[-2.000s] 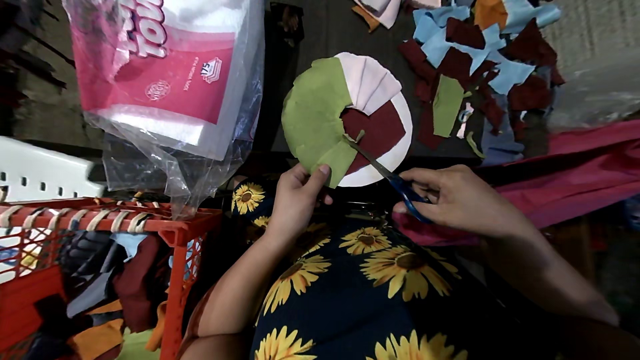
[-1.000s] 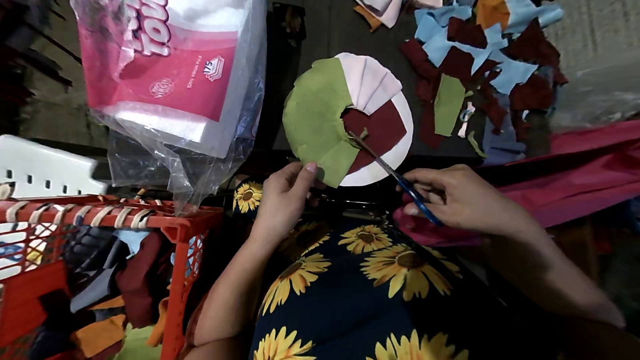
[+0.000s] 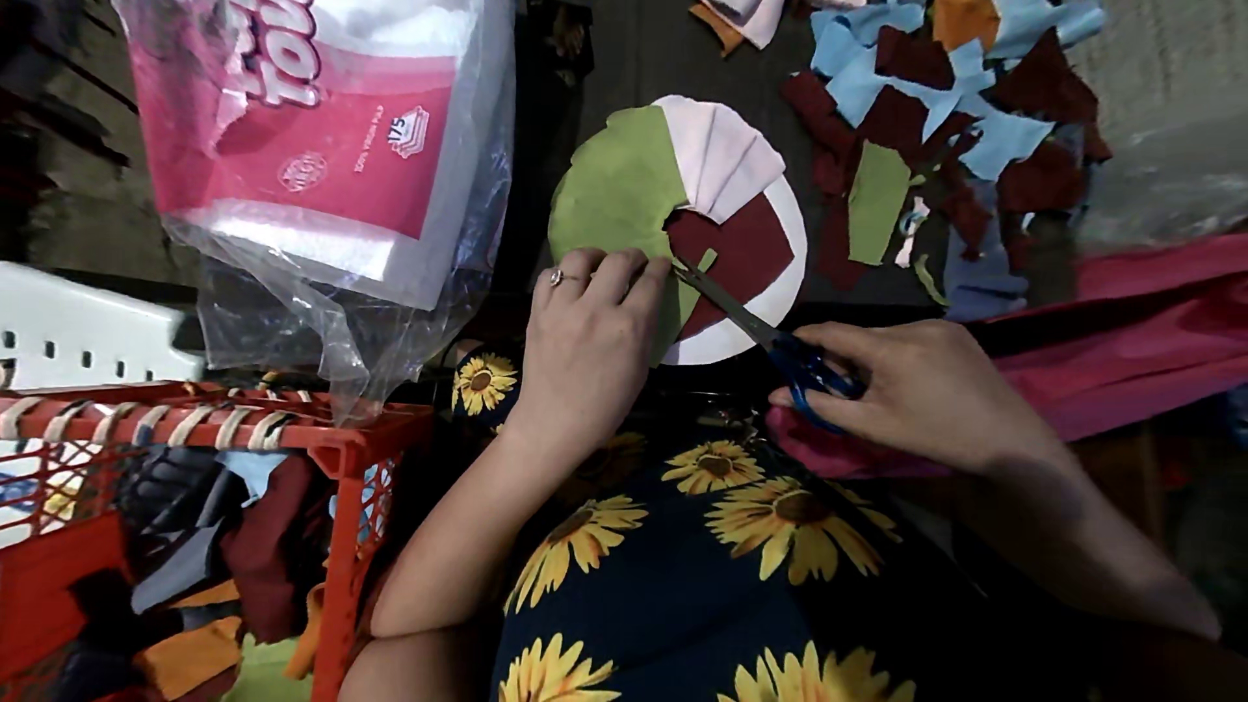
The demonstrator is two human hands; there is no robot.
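A round white fabric disc [image 3: 792, 229] lies on the dark surface, covered in part by green fabric pieces [image 3: 614, 185], folded light pink pieces [image 3: 726, 161] and a maroon piece [image 3: 746, 249]. My left hand [image 3: 597, 331], with a ring on one finger, rests on the disc's lower left, its fingertips on the green fabric; whether it pinches the cloth is hidden. Blue-handled scissors [image 3: 804, 366] are in my right hand [image 3: 892, 390], their blades pointing up and left over the maroon piece. The tips are beside a small green sliver [image 3: 708, 260] near the disc's centre.
At the upper left lies a pink and white plastic package [image 3: 322, 136]. A red plastic crate [image 3: 341, 487] with fabric scraps stands lower left, by a white plastic basket [image 3: 88, 327]. Maroon, blue and green scraps [image 3: 877, 200] lie upper right, above a magenta cloth [image 3: 1131, 341].
My left hand has moved up from the disc's lower edge, over the green fabric toward the centre. The right hand still holds the scissors near the middle of the disc.
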